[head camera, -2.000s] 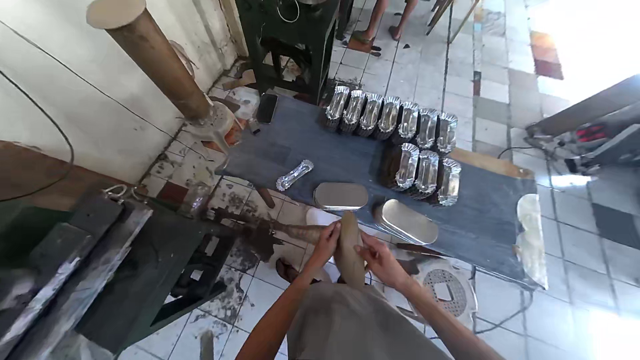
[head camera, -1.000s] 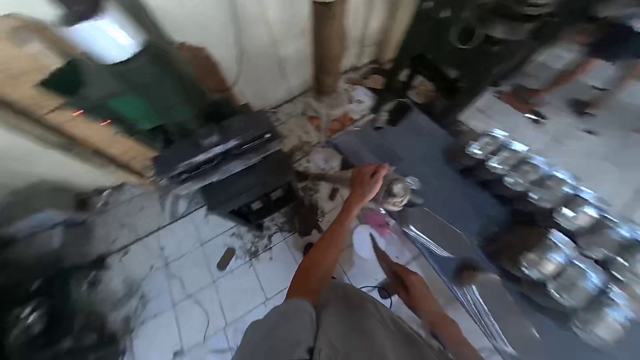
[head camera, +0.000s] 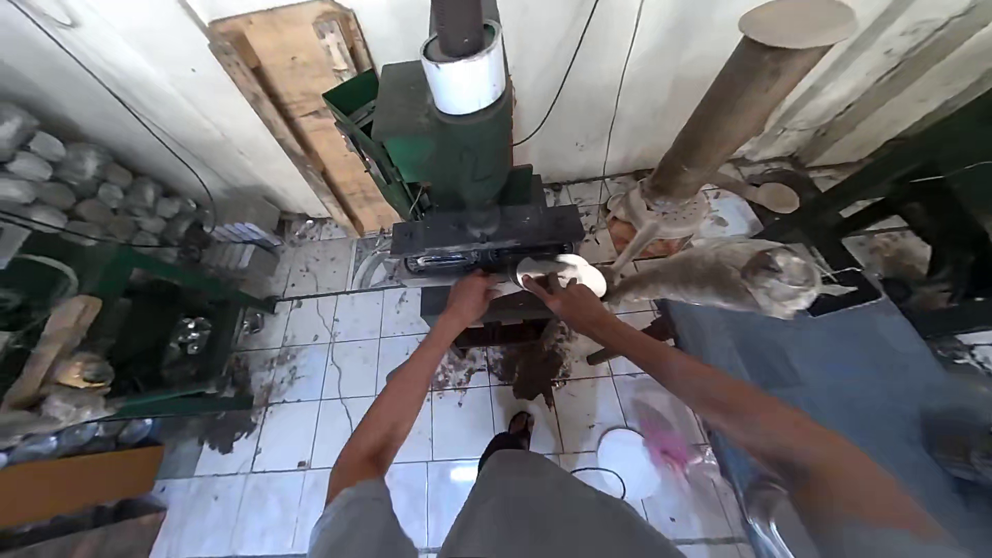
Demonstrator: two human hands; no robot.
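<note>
Both hands reach to the front of a green press machine (head camera: 457, 163) against the wall. My left hand (head camera: 470, 298) is at the front edge of the machine's dark metal block (head camera: 488, 231), below an oblong slot; what its fingers touch is not clear. My right hand (head camera: 570, 301) lies over a pale, flat oblong piece (head camera: 585, 277) at the block's right end, its fingers on the surface. Whether it grips the piece cannot be told. A silvery lining shows in the left slot of the block.
A brown column on a perforated base (head camera: 674, 205) and a plastic-wrapped roll (head camera: 713, 275) are at the right, beside a blue-grey table (head camera: 806, 387). A green metal frame (head camera: 178, 325) stands left. Dark residue (head camera: 527, 368) and a white round lid (head camera: 629, 463) are on the tiled floor.
The view has swung left from the table of foil-topped pieces to the press. Both hands have moved to the machine's front; earlier they held a flat elongated piece over the lap.
</note>
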